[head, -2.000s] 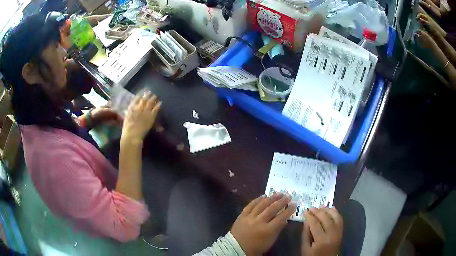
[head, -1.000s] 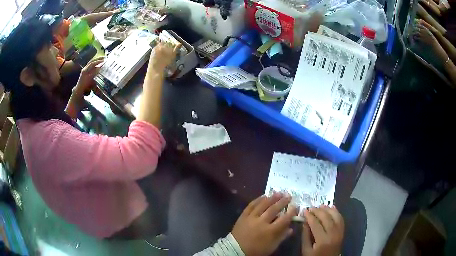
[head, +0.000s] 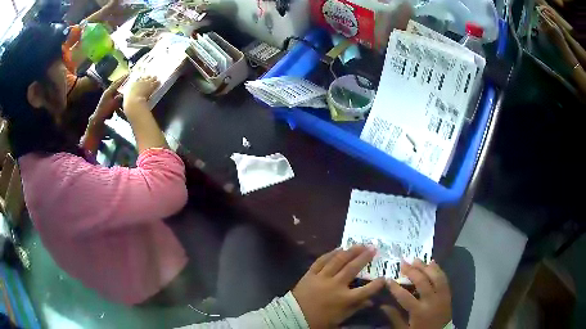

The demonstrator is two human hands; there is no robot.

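Note:
A white printed leaflet (head: pixel 390 222) lies at the table's front edge before me, its near edge under my fingers. My left hand (head: pixel 337 283) presses on its lower left part, thumb pointing right. My right hand (head: pixel 421 292) holds its lower right corner with curled fingers. The thumbs are close together at the near edge. Whether that edge is folded is hard to tell.
A blue tray (head: pixel 379 164) holds a leaflet stack (head: pixel 421 96), folded leaflets (head: pixel 289 92) and a tape roll (head: pixel 351 96). A paper scrap (head: pixel 262 171) lies mid-table. A person in pink (head: pixel 103 212) sits at left beside a divider box (head: pixel 225 74).
My hands have shifted slightly at the leaflet's near edge, and more print shows between them. The neighbour's hand has moved from the divider box to the paper pile on the left.

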